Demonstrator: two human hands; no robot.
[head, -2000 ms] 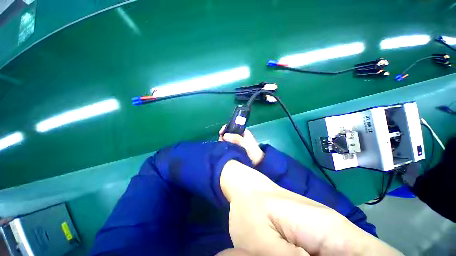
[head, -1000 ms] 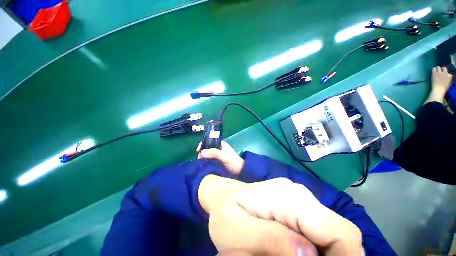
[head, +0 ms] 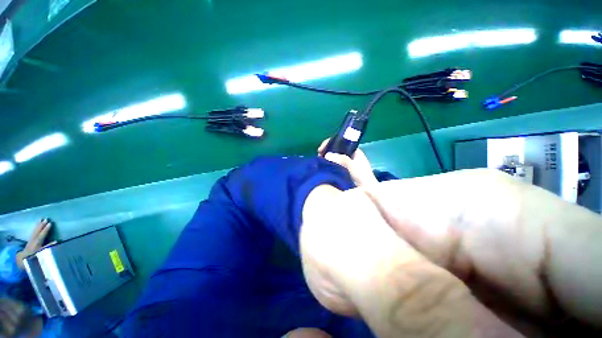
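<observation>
My right hand (head: 360, 166) is closed around the black electric screwdriver (head: 348, 135), near the belt edge; its black cord loops up and right. My left hand (head: 422, 251) is very large and close to the camera, hiding much of the lower right; its fingertips are cut off or hidden. On the glossy green belt lie several black cable assemblies, one at left (head: 234, 121), one at centre right (head: 432, 86) and one at the right edge (head: 538, 80). They have blue-and-red plugs at their left ends and light metal ends at the right.
The white-grey screw feeder (head: 561, 155) stands at right on the bench edge, partly behind my left hand. A grey box with a yellow label (head: 86, 267) stands at lower left. Another person's hand (head: 36, 239) rests beside it.
The view has swung, so belt, cables and feeder sit elsewhere in it. My left hand looks larger and reaches further right. The screwdriver remains in my right hand.
</observation>
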